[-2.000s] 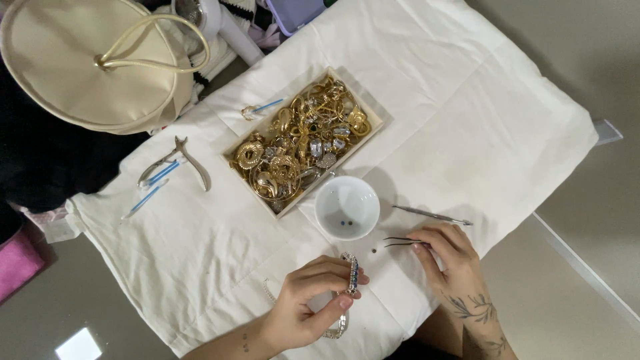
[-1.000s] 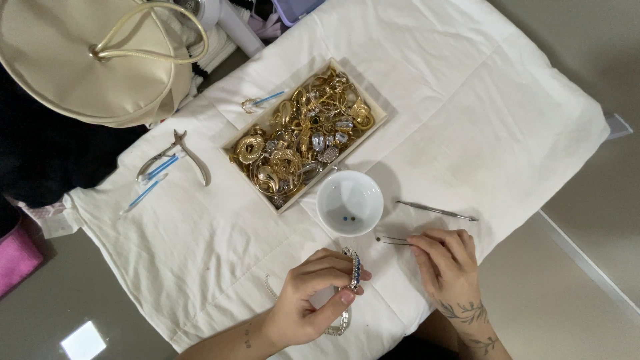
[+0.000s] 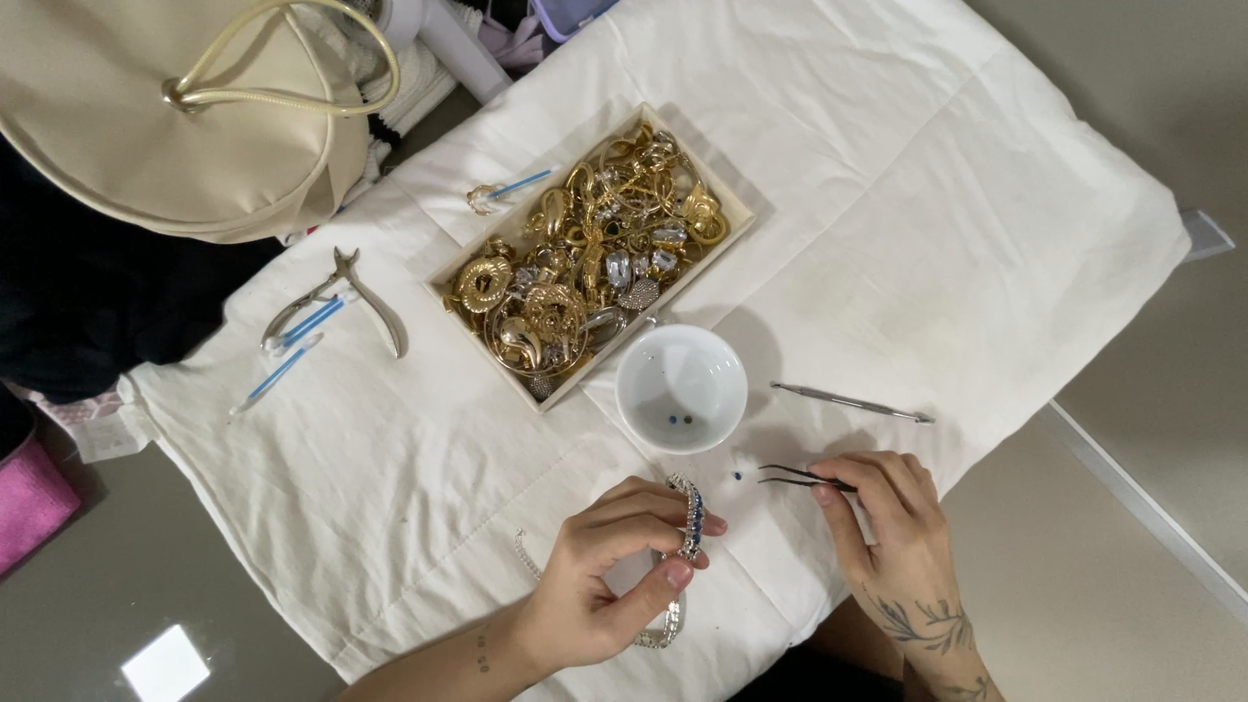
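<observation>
My left hand (image 3: 614,575) holds a silver chain bracelet (image 3: 694,517) set with blue and clear stones between thumb and fingers, and part of it hangs below the palm. My right hand (image 3: 892,526) grips dark curved tweezers (image 3: 804,478), whose tips are apart and point left. A tiny blue stone (image 3: 738,476) lies on the white cloth just left of the tips. Above it stands a white bowl (image 3: 682,375) with two small stones (image 3: 680,420) at its bottom. A double-ended metal tool (image 3: 853,402) rests above my right hand.
A shallow box (image 3: 751,216) of gold and silver jewellery stands behind the bowl. Nippers (image 3: 380,302) and cotton swabs (image 3: 278,375) lie at the left on the cloth (image 3: 926,195). Another swab (image 3: 520,183) touches a gold ring-like piece. A beige drawstring bag (image 3: 234,175) fills the upper left.
The tweezers have moved off the small stone, which now lies apart from their tips; one second ago they reached it. My left hand keeps hold of the bracelet.
</observation>
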